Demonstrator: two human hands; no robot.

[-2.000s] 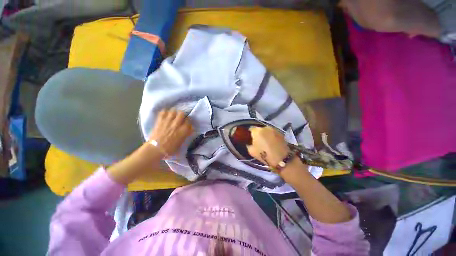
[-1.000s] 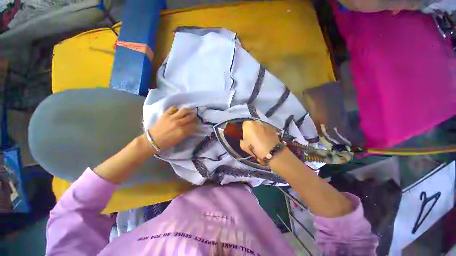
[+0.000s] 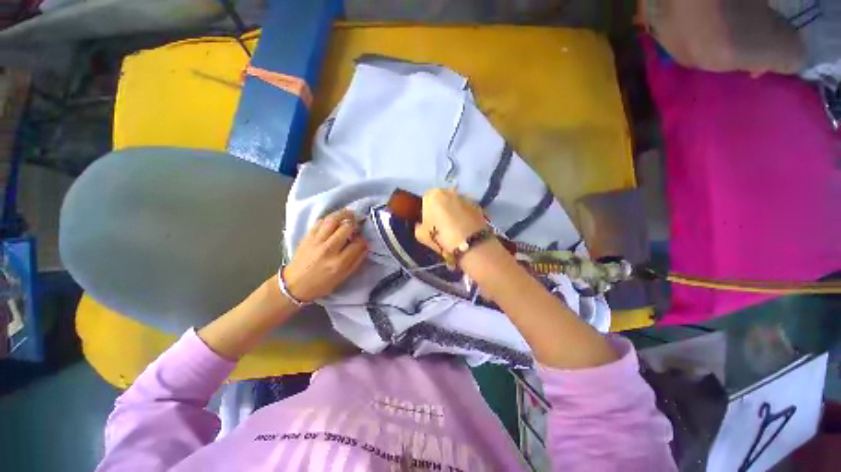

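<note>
A white garment piece (image 3: 396, 129) with dark stripes lies bunched over the right part of the grey sleeve board (image 3: 175, 240). My right hand (image 3: 450, 224) is closed around the reddish-brown handle of the steam iron (image 3: 396, 241). The iron is on or just over the cloth, its tip pointing up and left, near my left fingers. Whether its soleplate fully touches the cloth cannot be told. My left hand (image 3: 325, 258) presses and pinches the cloth at a seam left of the iron's tip. The wrapped steam hose (image 3: 576, 267) runs right from the iron.
The yellow table cover (image 3: 562, 92) lies under the board. A blue bar (image 3: 281, 101) with an orange tie crosses it at the back. A dark square patch (image 3: 613, 230) is at the right. A pink-covered table (image 3: 747, 184) stands further right, and a white sheet with a hanger drawing (image 3: 779, 415) lies lower right.
The iron in my right hand has moved up and left on the cloth and is turned more steeply. My left hand stays on the cloth, slightly lower. The camera view has shifted a little.
</note>
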